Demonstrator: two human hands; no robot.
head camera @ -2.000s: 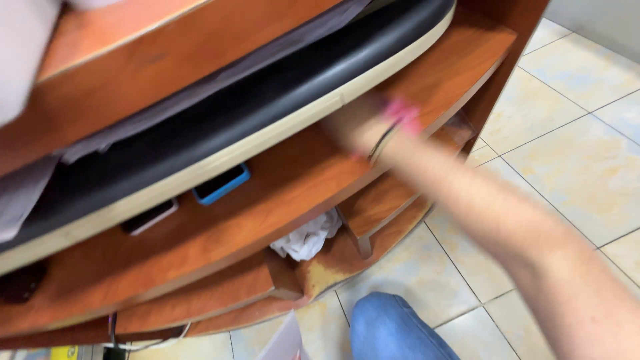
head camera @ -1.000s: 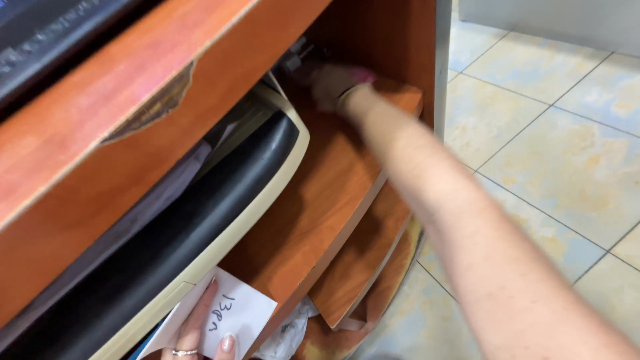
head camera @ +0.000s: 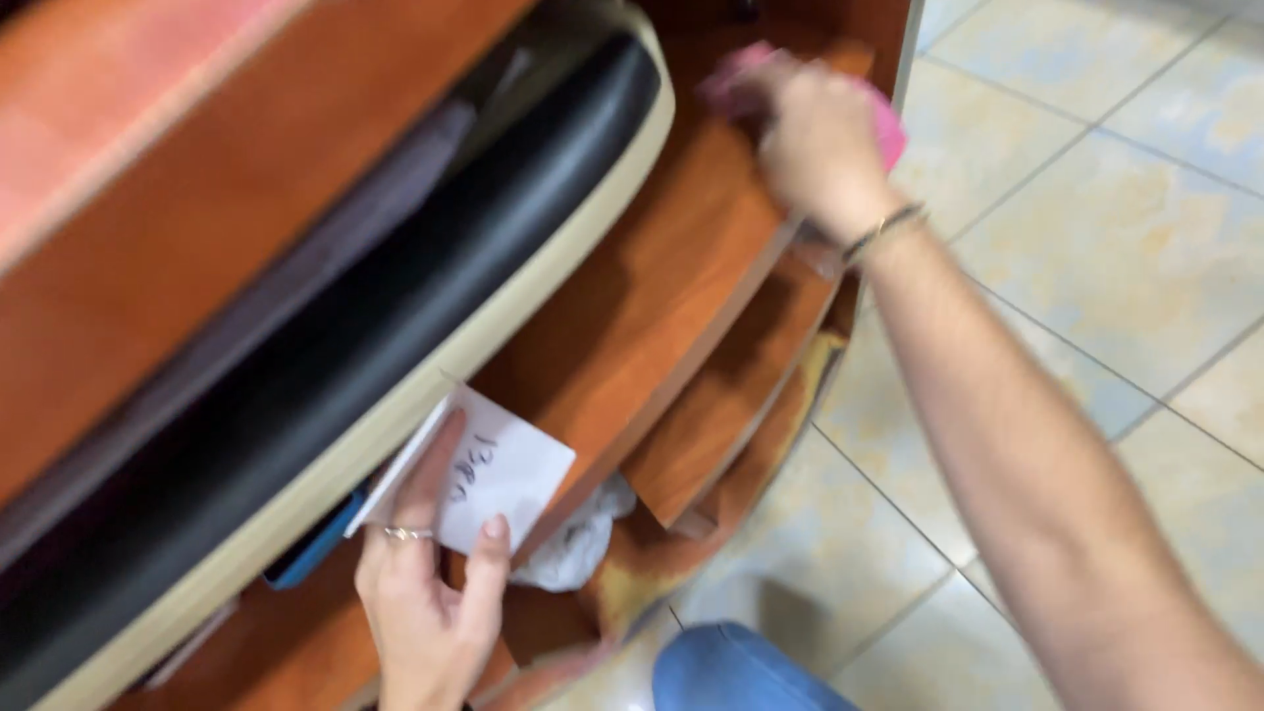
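My left hand (head camera: pixel 434 602), with a ring on one finger, holds a folded piece of white paper (head camera: pixel 509 474) between thumb and fingers; the paper bears handwriting. It is held beside the cream-edged black padded rim (head camera: pixel 395 296). At the upper right my right hand (head camera: pixel 815 138), blurred and wearing a thin bracelet, is closed on a pink cloth-like item (head camera: pixel 746 79), whose exact kind I cannot tell. Pink shows on both sides of the hand. That hand is above the right end of a curved wooden shelf (head camera: pixel 632 326).
Lower wooden shelves (head camera: pixel 701 405) lie beneath, with a crumpled white plastic bag (head camera: pixel 573 543) in one. A blue-edged device (head camera: pixel 316 543) rests under the padded rim. A wooden desk edge (head camera: pixel 247 217) runs across the upper left. Tiled floor (head camera: pixel 1116 227) and my blue-clad knee (head camera: pixel 741 671) are at the right and below.
My right hand has come out from deep in the shelf, and pink material now shows in it. My left hand with the paper has come further into view.
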